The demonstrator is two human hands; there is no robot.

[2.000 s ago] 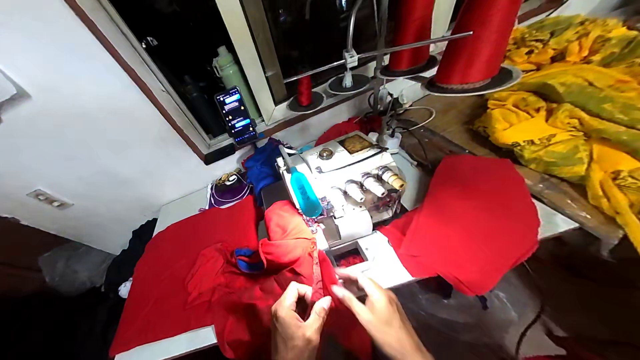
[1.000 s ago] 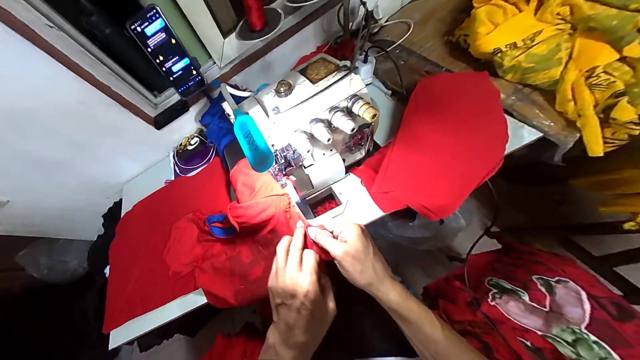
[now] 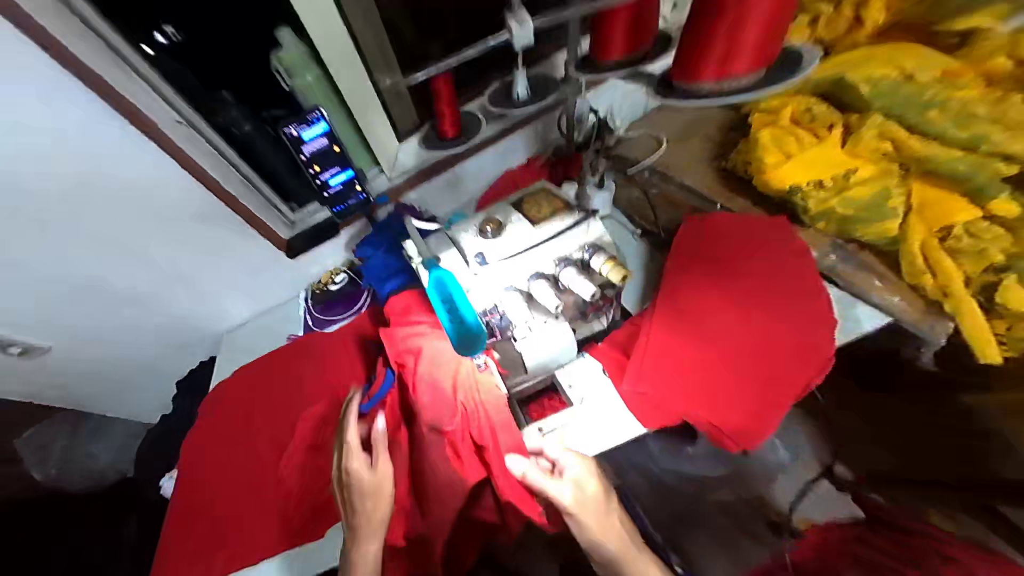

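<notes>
Red fabric (image 3: 456,416) runs from the presser-foot area of a white overlock sewing machine (image 3: 528,272) down toward me. On the left, my left hand (image 3: 364,468) has its fingers apart beside a blue-edged opening (image 3: 377,390) in the red cloth; whether it touches the cloth is unclear. My right hand (image 3: 568,488) pinches the right edge of the red fabric between thumb and fingers, just below the machine's front opening. A teal oval piece (image 3: 454,310) is fixed at the machine's left front. The needle area is partly hidden.
More red cloth lies left (image 3: 264,448) and right (image 3: 728,328) of the machine. Red thread cones (image 3: 724,40) stand behind it. A lit phone (image 3: 324,164) leans by the window, near blue cloth (image 3: 388,252). Yellow patterned fabric (image 3: 880,160) is heaped at the right.
My hands were close together at the fabric edge; now they are apart, the left one over by the blue-edged opening. The fabric in front of the machine is more spread out. The view has shifted.
</notes>
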